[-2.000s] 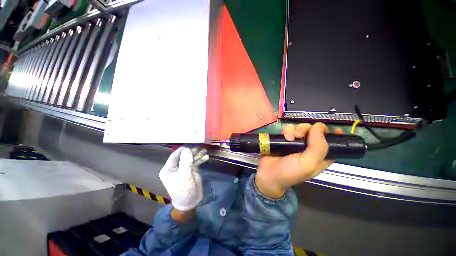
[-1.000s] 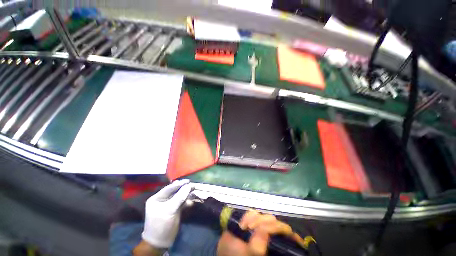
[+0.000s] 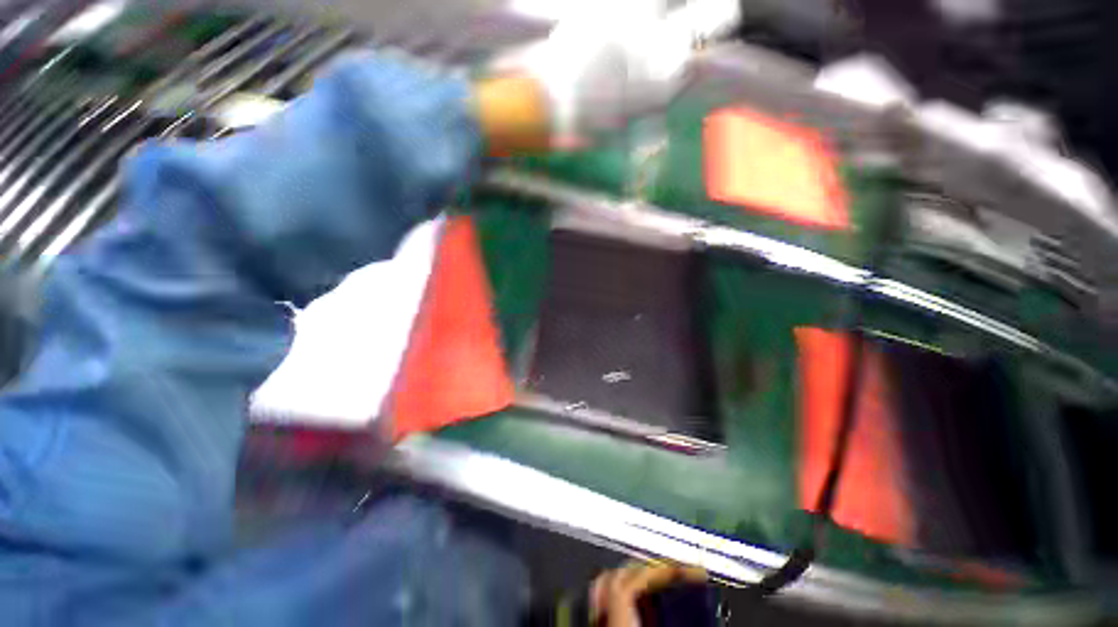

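My left arm in a blue sleeve reaches across to the upper middle. My left hand (image 3: 601, 86) is in a white glove, blurred, and merges with bright shapes behind it; whether it holds anything cannot be told. My right hand (image 3: 638, 593) is at the bottom edge, partly cut off, around the dark electric screwdriver (image 3: 689, 603). The white metal enclosure (image 3: 349, 337) lies at the left, partly hidden by the sleeve, with a red pad (image 3: 451, 349) beside it. A black-faced open chassis (image 3: 625, 325) lies on the green board right of them.
Another red pad (image 3: 840, 429) and a dark unit (image 3: 950, 441) lie farther right. The screwdriver cable (image 3: 846, 429) hangs in front of them. A raised line behind bears a red pad (image 3: 775, 167). The aluminium edge (image 3: 589, 508) runs in front. Rollers (image 3: 74, 159) are at upper left.
My left hand has left the screwdriver's tip and moved up and away to the far side. My right hand and the screwdriver are lower, mostly cut off. The view has shifted and blurred.
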